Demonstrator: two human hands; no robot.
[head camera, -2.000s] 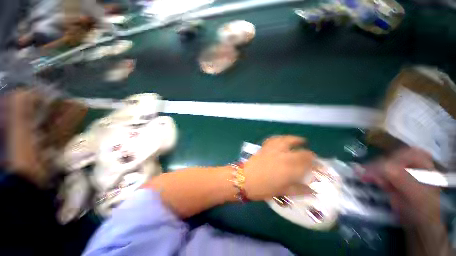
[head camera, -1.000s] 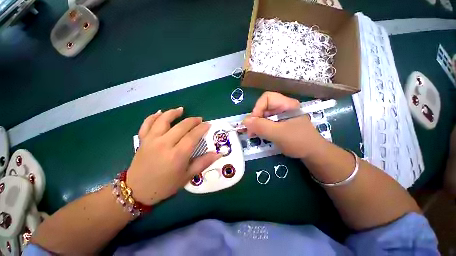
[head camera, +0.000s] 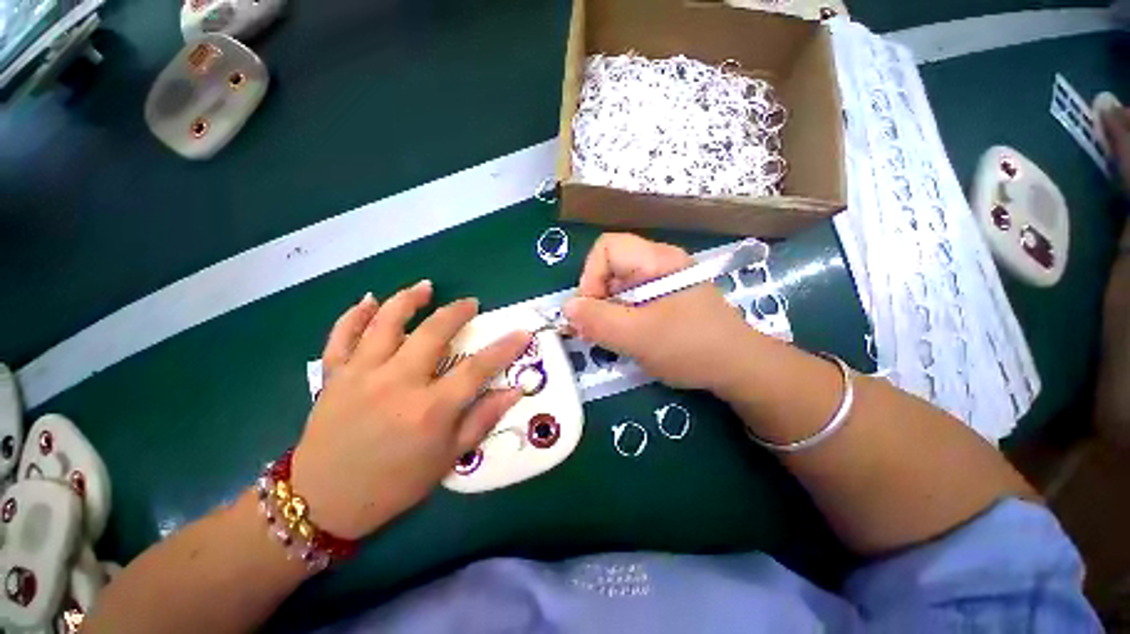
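A cream plastic housing (head camera: 521, 461) with red-copper round details lies on a white die-cut sheet (head camera: 607, 374) in front of me. My left hand (head camera: 403, 390) lies over the housing's left side, fingers spread, and covers much of its grille. My right hand (head camera: 644, 310) holds pale tweezers (head camera: 700, 273) like a pen. Their tip is at the housing's upper right edge, partly hidden by my fingers. A ring (head camera: 527, 377) sits on the housing by my left fingertips. Two white rings (head camera: 631, 438) lie loose to the right of the housing, and another ring (head camera: 553, 245) lies above it.
A cardboard box (head camera: 706, 213) full of white rings stands beyond my right hand. A stack of white die-cut sheets (head camera: 936, 285) lies right of it. Cream housings are piled at left (head camera: 37, 526), with others at upper left (head camera: 206, 99) and right (head camera: 1022, 217). Part of another person's hand shows at the right edge.
After the blurred earlier view, both hands stay at the housing. Since one second ago, the tweezers are tilted more steeply and my left fingers reach nearer their tip. The whole view has shifted slightly.
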